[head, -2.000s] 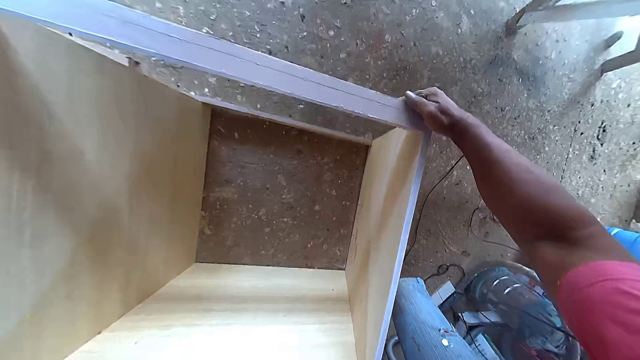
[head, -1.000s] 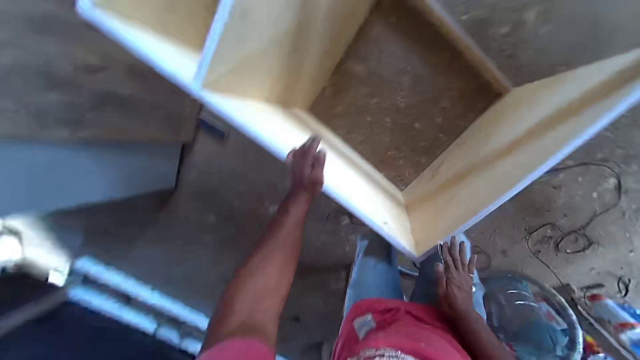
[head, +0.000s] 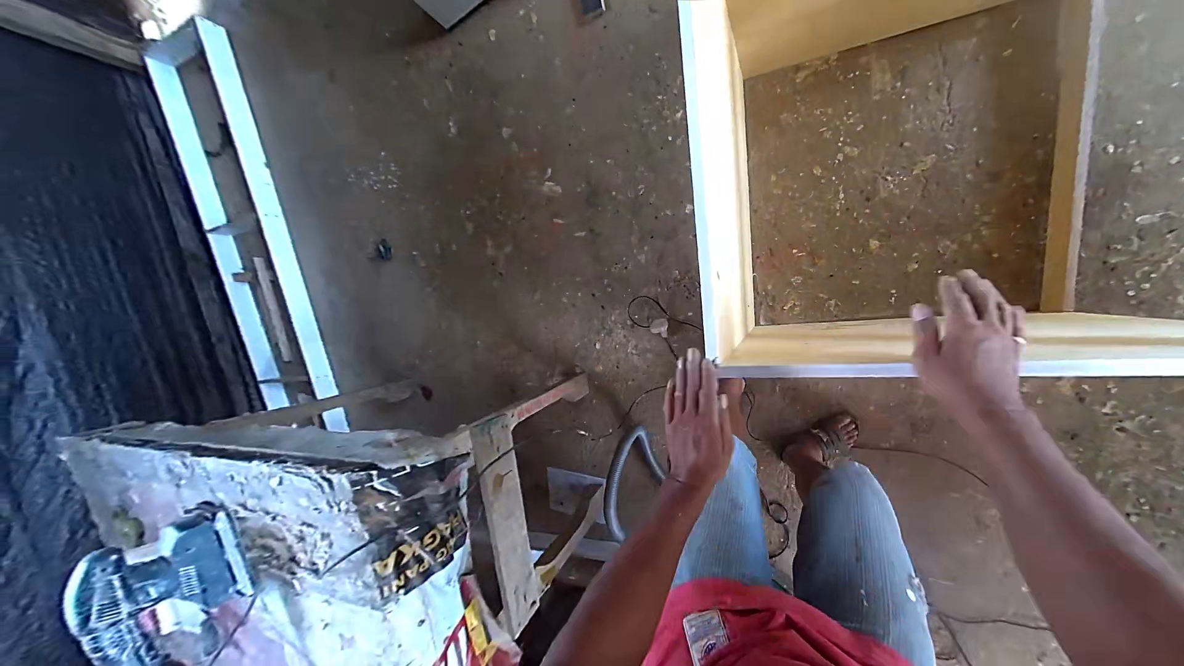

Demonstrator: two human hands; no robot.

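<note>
A pale wooden cabinet frame (head: 832,344) with whitish front edges stands at the upper right of the head view, its inside open down to the floor. My left hand (head: 698,421) lies with fingers together at the frame's near left corner, palm down, its fingertips at the edge. Further right, my right hand (head: 979,342) is spread over the frame's near board, thumb apart; whether it presses on the wood is hard to tell. Neither hand is closed round anything.
A worktable (head: 305,518) at lower left bears a power tool (head: 176,583). A white ladder-like frame (head: 268,222) lies along the left. Thin cords and a grey hose (head: 614,481) run over the speckled floor (head: 518,185) near my feet.
The view has swung widely. Two seconds ago one hand held the frame's upper corner; a second ago both hands were at its near side, as they are now.
</note>
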